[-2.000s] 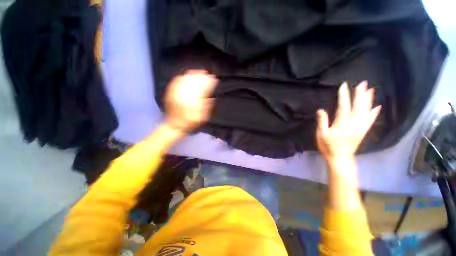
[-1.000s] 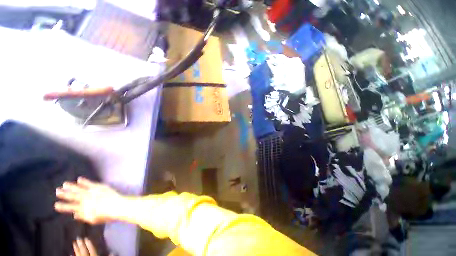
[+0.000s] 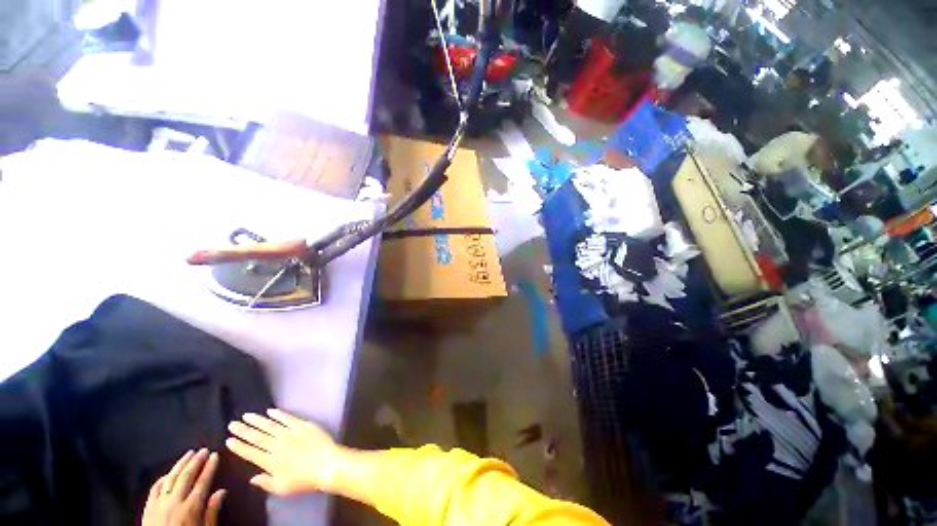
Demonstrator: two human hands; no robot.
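A black garment piece (image 3: 134,411) lies spread on the pale lilac pressing table (image 3: 319,365) at the lower left. My right hand (image 3: 283,452) rests flat at its right edge, fingers apart, holding nothing. My left hand (image 3: 185,493) lies on the cloth at the bottom edge of the picture, partly cut off, fingers a little apart. The steam iron (image 3: 265,279) stands on the table beyond the garment, its reddish-brown handle pointing left. No hand touches it.
The black iron hose (image 3: 411,200) runs from the iron over the table's right edge. Cardboard boxes (image 3: 447,257) stand beside the table. Further right are a blue crate (image 3: 575,257) with white and black cloth, and a red crate (image 3: 606,82). A grey-brown flat rest (image 3: 308,154) lies at the far edge.
The view has swung right, bringing the iron, boxes and crates into sight. Compared with one second ago, my left hand shows more, and both hands remain on the black cloth.
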